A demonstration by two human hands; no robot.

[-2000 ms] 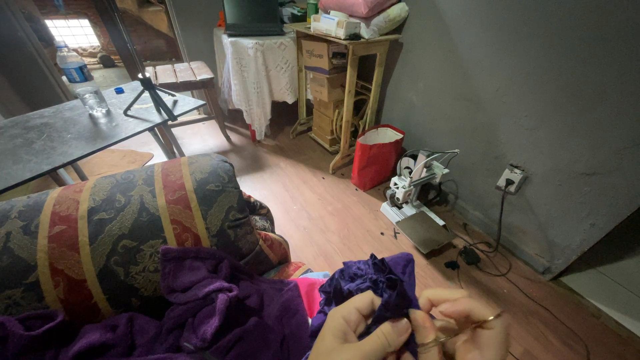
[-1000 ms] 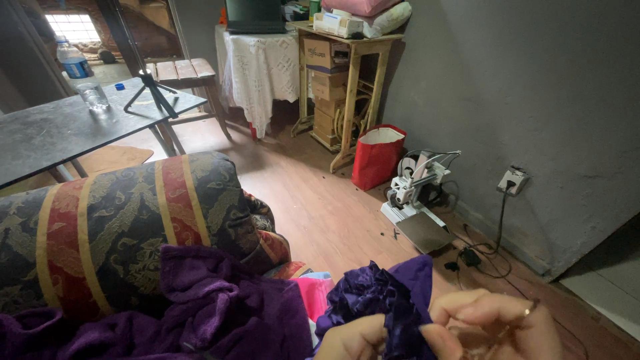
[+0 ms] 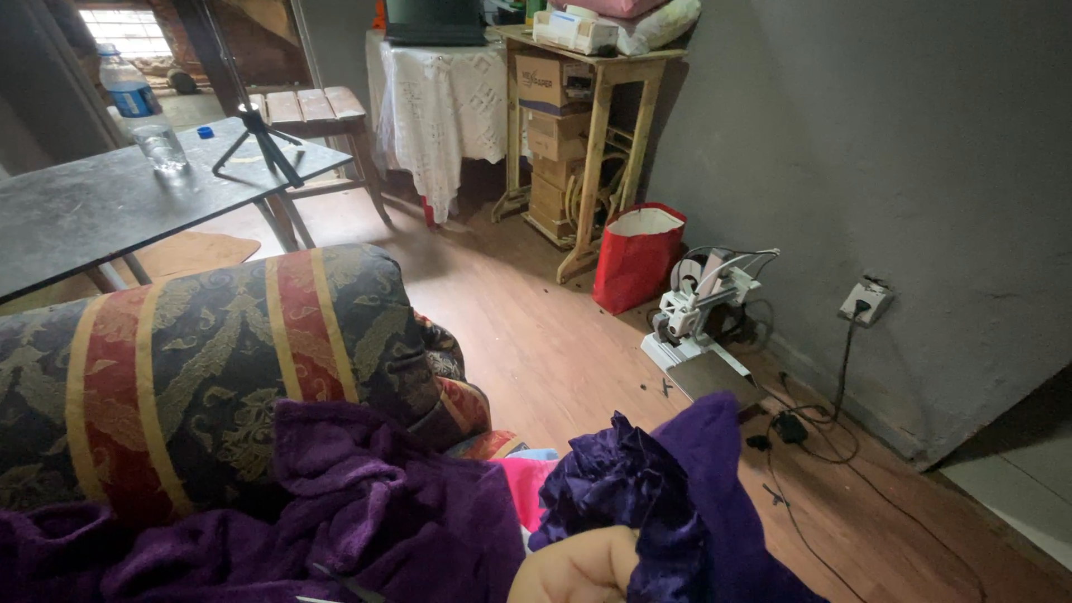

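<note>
My left hand (image 3: 578, 565) shows at the bottom edge, its fingers closed on a bunched, shiny dark purple cloth (image 3: 624, 481). A flatter purple piece of fabric (image 3: 716, 469) spreads to the right of the bunch. My right hand is out of the frame. Left of the hand lies a fuzzy purple cloth (image 3: 419, 511), draped against the patterned sofa arm (image 3: 209, 377). A pink cloth (image 3: 523, 486) shows between the purple fabrics. Near the bottom edge, part of a thin metal object (image 3: 335, 586), perhaps scissors, rests on the fuzzy cloth.
A dark table (image 3: 75, 201) at left bears a plastic bottle (image 3: 142, 109) and a small black tripod (image 3: 260, 151). On the floor to the right stand a red bag (image 3: 641, 260) and a white 3D printer (image 3: 699, 310). Black cables (image 3: 837, 419) trail from the wall socket (image 3: 867, 301).
My right hand, seen at the lower right beside the cloth in both earlier frames, has left the view. My left hand has stayed at the bunched cloth, and more of the flatter purple fabric shows.
</note>
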